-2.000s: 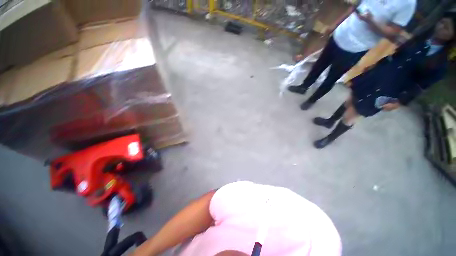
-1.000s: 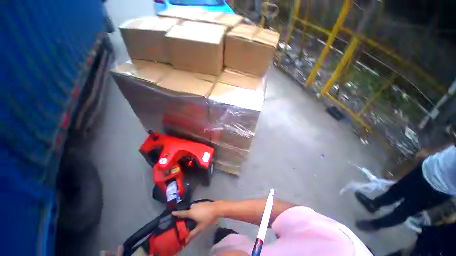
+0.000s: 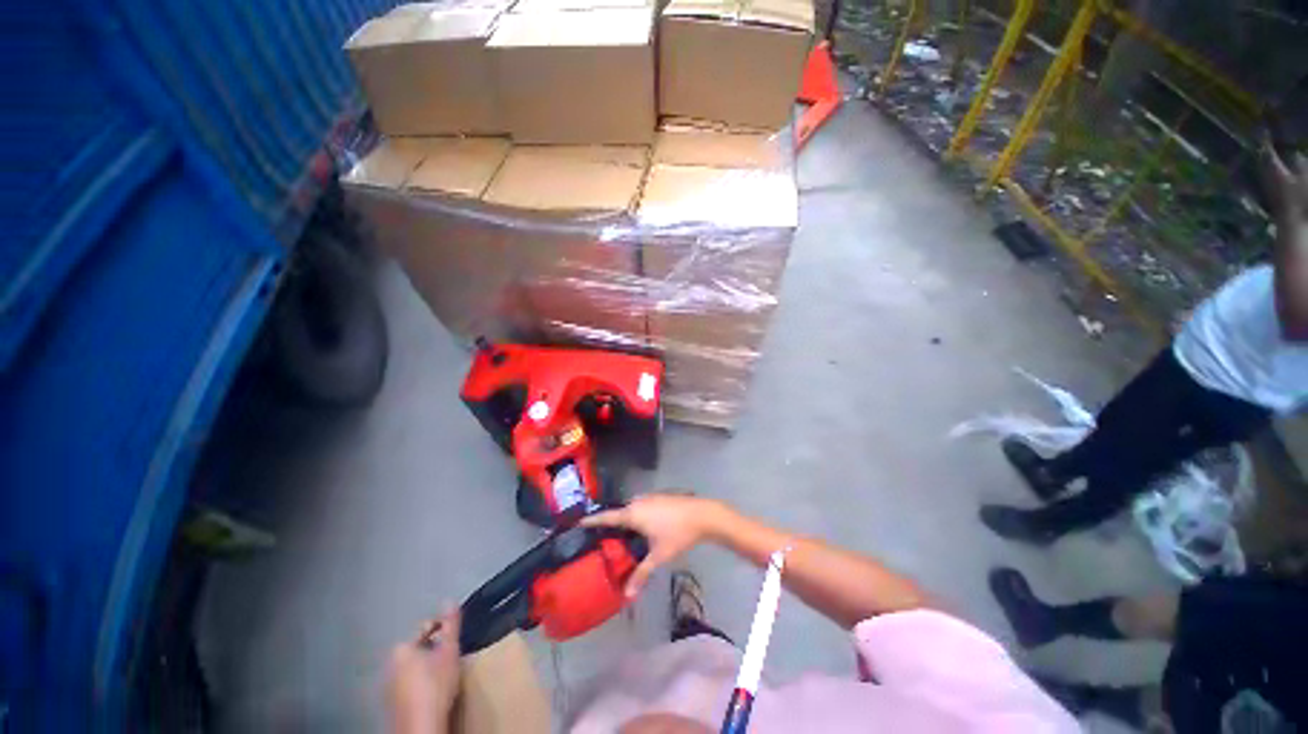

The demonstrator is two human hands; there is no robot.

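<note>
The red electric pallet truck [image 3: 574,387] stands with its body against a pallet load of brown cartons [image 3: 567,79]. Clear stretch wrap [image 3: 717,287] covers the lower cartons. The tiller handle [image 3: 581,591], a black loop with a red head, points back toward me. My right hand [image 3: 667,531] is on the handle's right side, fingers curled over it. My left hand [image 3: 423,677] is at the handle's left end, beside a cardboard tally sheet [image 3: 502,685] it seems to hold. Its grip on the handle is unclear. A small dark tip shows at its fingers.
A blue truck [image 3: 86,430] with a dark wheel [image 3: 333,323] stands at left. A yellow fence [image 3: 1004,115] runs at right. Two people stand at right, one in a light shirt [image 3: 1226,344], near loose plastic film [image 3: 1191,523]. A white stick [image 3: 760,624] juts from my chest.
The view has swung right to left, then shifted again, bringing the blue truck and whole load into view. Both hands and the cardboard sheet now show more clearly at the handle.
</note>
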